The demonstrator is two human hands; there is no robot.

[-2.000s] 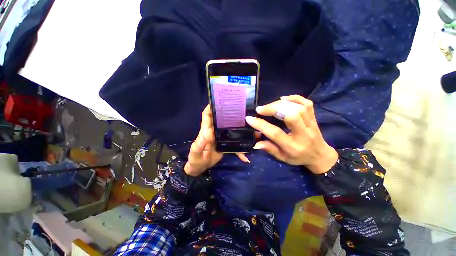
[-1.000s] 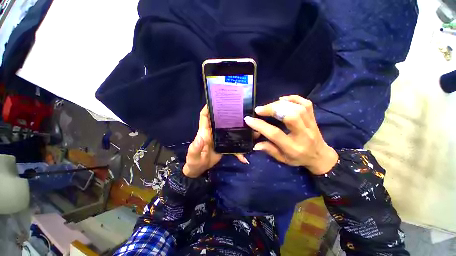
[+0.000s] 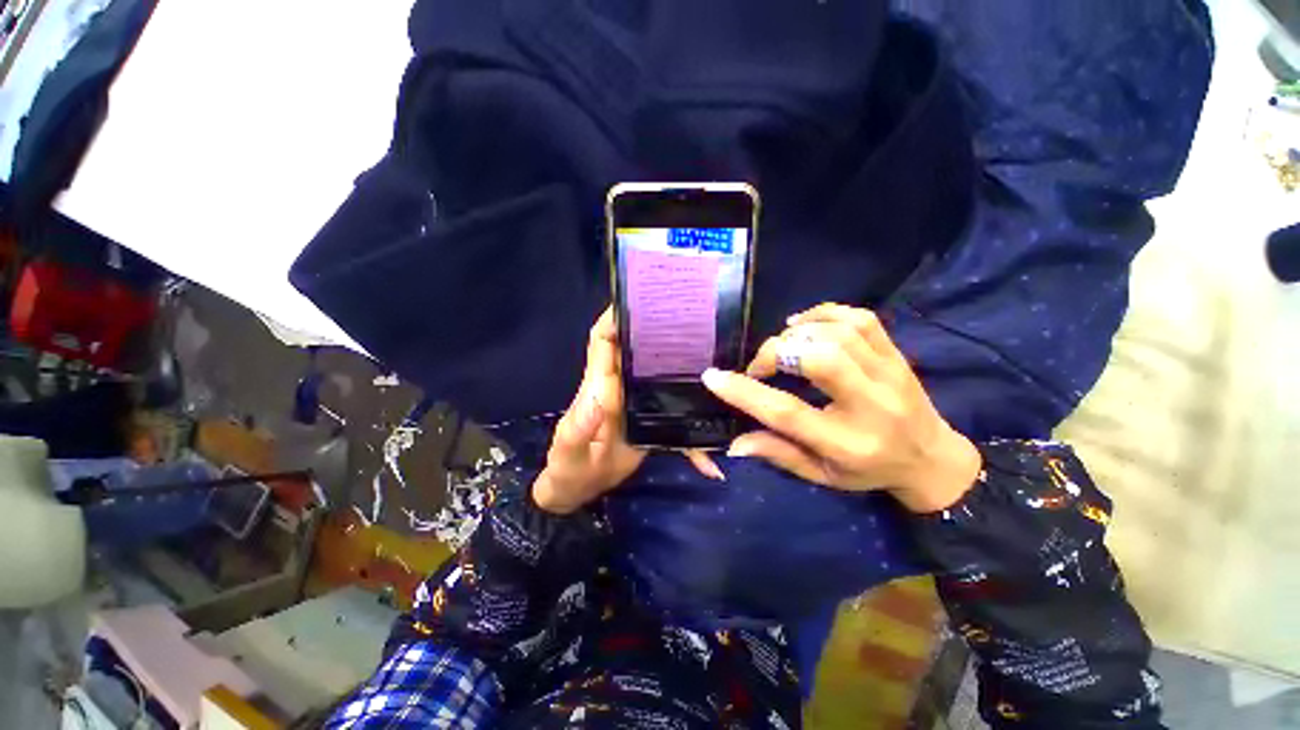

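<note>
A smartphone [image 3: 676,314] with a pale case edge and a lit screen showing a pinkish page of text stands near the middle of the view. My left hand [image 3: 589,428] holds it at its lower left side. My right hand [image 3: 855,407] is at its lower right, with the index fingertip at the screen; a pale ring is on one finger. The matte dark navy garment [image 3: 485,271] lies behind and below the phone. Its shiny blue dotted lining [image 3: 1041,200] spreads right and down over my lap.
White table sheet [image 3: 243,143] at left and cream cover [image 3: 1198,414] at right. A dark cylinder [image 3: 1286,251] lies at the right edge. Lower left has a red object [image 3: 83,311], a pale rounded form [image 3: 36,521], boxes, and scraps on the floor.
The phone and both hands sit slightly lower and further right in the view. My right index fingertip has moved lower on the screen, and the thumb and other fingers are drawn closer together.
</note>
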